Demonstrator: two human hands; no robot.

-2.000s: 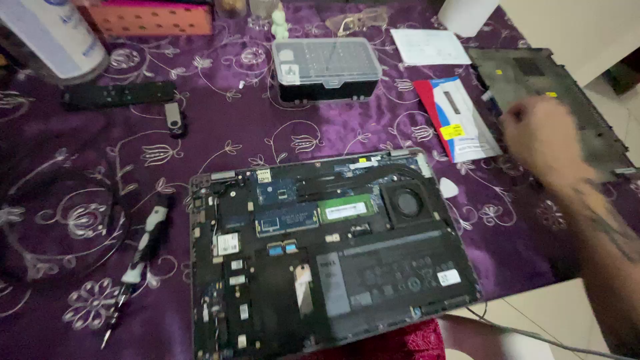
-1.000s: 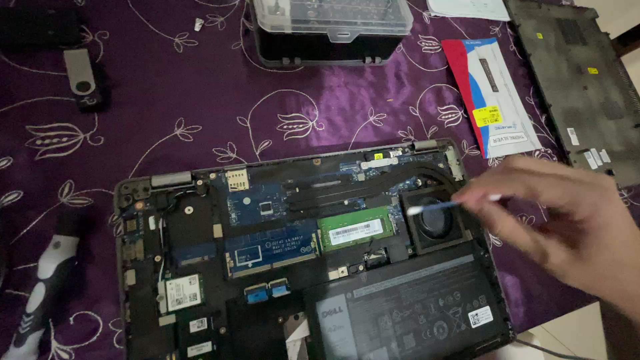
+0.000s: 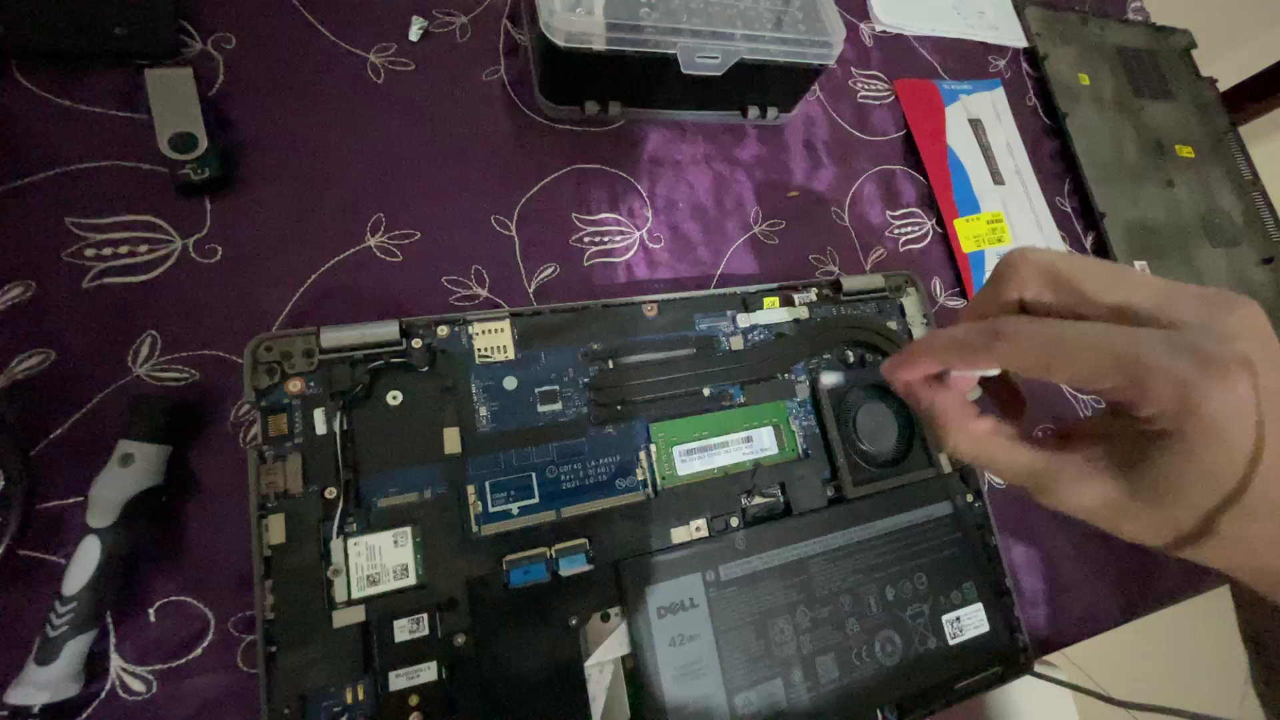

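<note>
A cotton swab is pinched between the thumb and fingers of my right hand, at the right. Its white tip is over the upper left corner of the cooling fan; whether it touches is unclear. The fan sits in an opened Dell laptop whose inside faces up. Left of the fan are black heat pipes and a green memory module. Below lies the Dell battery. My left hand is out of view.
A lidded plastic case stands behind the laptop. A red, white and blue packet and the laptop's bottom cover lie at the right. At the left are a grey-and-black screwdriver and a USB stick. A cable runs at the lower right.
My right hand has come from beside the packet and bottom cover to the fan, and a swab shows in it from one second ago. The view has moved closer to the laptop.
</note>
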